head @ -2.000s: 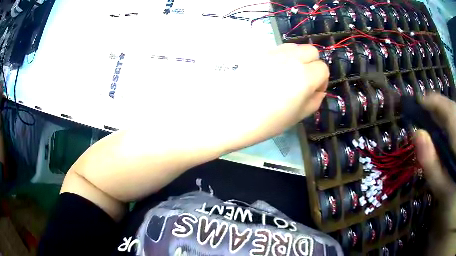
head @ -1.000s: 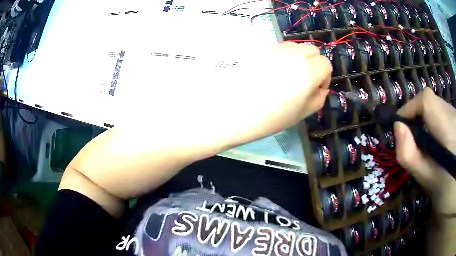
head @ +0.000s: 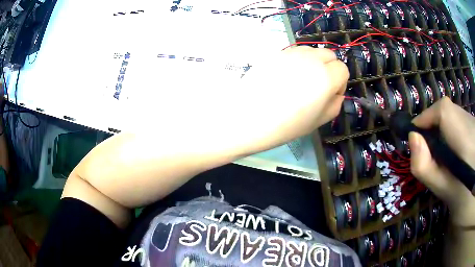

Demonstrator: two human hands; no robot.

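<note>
My left hand (head: 325, 78) is closed on a thin red wire (head: 349, 97) whose end reaches a round black speaker (head: 356, 116) in the divided tray (head: 354, 186). My right hand (head: 442, 151) holds the thick black handle of a soldering iron (head: 416, 131). Its slim metal barrel points left, and its tip is at or very near the wire end on that speaker. Whether they touch is too small to tell. A bunch of red leads with white connectors (head: 388, 195) lies on the tray, left of and partly under my right hand. The rest of the held lead is hidden by my left hand.
Several speakers stand on edge in rows. Attached red wires (head: 364, 37) trail across the two far rows and over the tray's left edge. The printed protective sheet (head: 182, 94) covers the bench at left. Black cords and a dark object (head: 31, 31) are at the far left.
My right hand and the iron have moved left from the tray's right side, and the tip has come to the speaker beside my left fingers. My left hand has barely moved.
</note>
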